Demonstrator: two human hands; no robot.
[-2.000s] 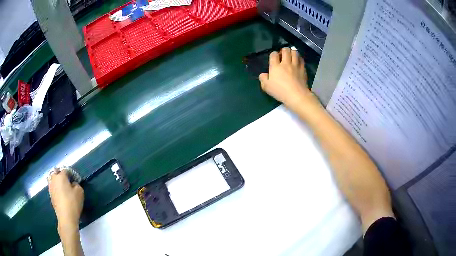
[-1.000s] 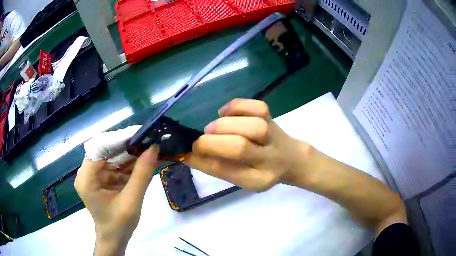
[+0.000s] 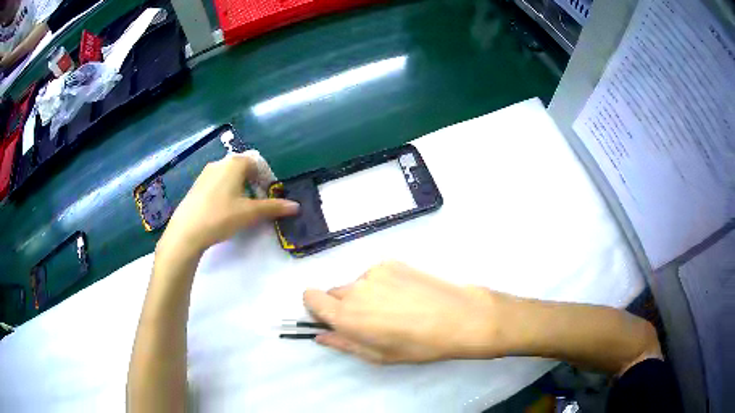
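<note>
A black phone middle frame [image 3: 367, 231] with a large open window lies on the white foam sheet [image 3: 516, 177], its solid, orange-edged end to the left. My left hand [image 3: 230, 198], with white finger cots, is on that left end, thumb on top, the other fingers mostly hidden at its edge. My right hand [image 3: 395, 314] is below the frame, its thumb and fingers at the dark tweezers [image 3: 302, 329], whose prongs point left. Part of the tweezers is hidden under the fingers.
On the green surface [image 3: 338, 129] lie a second frame [image 3: 153, 206] behind my left hand and a third [image 3: 58, 273] at far left. A red tray [image 3: 282, 14] is beyond. A black tray [image 3: 149, 73] holds a clear bag [image 3: 76, 95]. Printed sheets [image 3: 661, 121] hang right. A person's arm [image 3: 24, 47] shows top left.
The frame my hands held up and tilted a second ago is no longer raised; a frame lies flat under my left hand. My right hand has moved down to the tweezers.
</note>
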